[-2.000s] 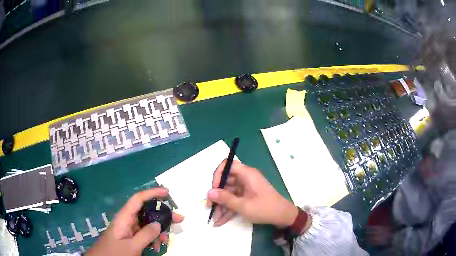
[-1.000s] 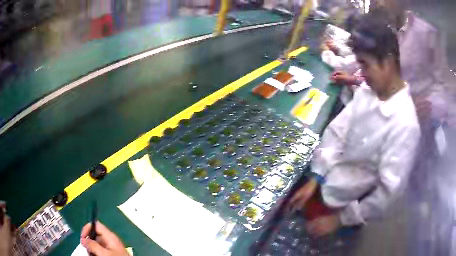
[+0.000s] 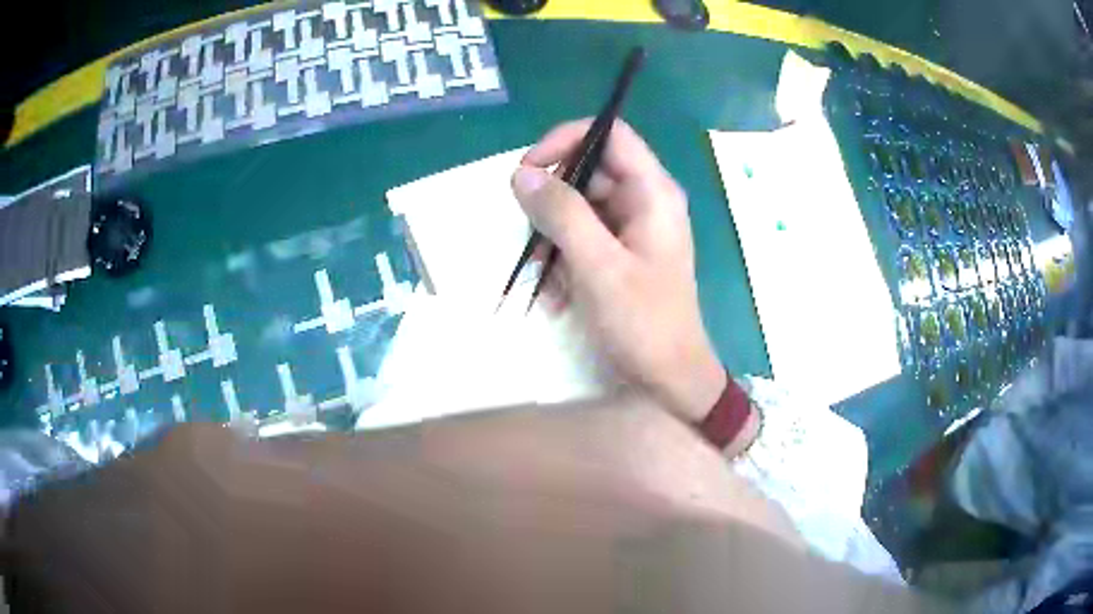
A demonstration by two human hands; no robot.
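Note:
My right hand [image 3: 635, 258] holds black tweezers [image 3: 598, 146], their two fine tips apart and pointing down over white release paper [image 3: 479, 360]. No piece can be made out at the tips. A large blurred shape [image 3: 360, 522] fills the bottom of the view, very close to the camera. It looks like my left hand or arm, but its fingers and anything in them cannot be made out. Left of the paper lies a clear liner with sparse silver-grey T-shaped pieces [image 3: 337, 312]. The round black housing held earlier is not visible.
A full die-cut sheet [image 3: 300, 78] lies at the back left, near the yellow strip [image 3: 791, 24]. A black housing [image 3: 119, 236] sits beside grey sheets [image 3: 42, 240]. At right are a white sheet with green dots [image 3: 815, 276], a clear blister tray [image 3: 959, 240] and another person's sleeve [image 3: 1019, 444].
The view has swung back from the neighbouring person to the bench. My right hand with the tweezers is now central, and the large blurred shape has appeared along the bottom.

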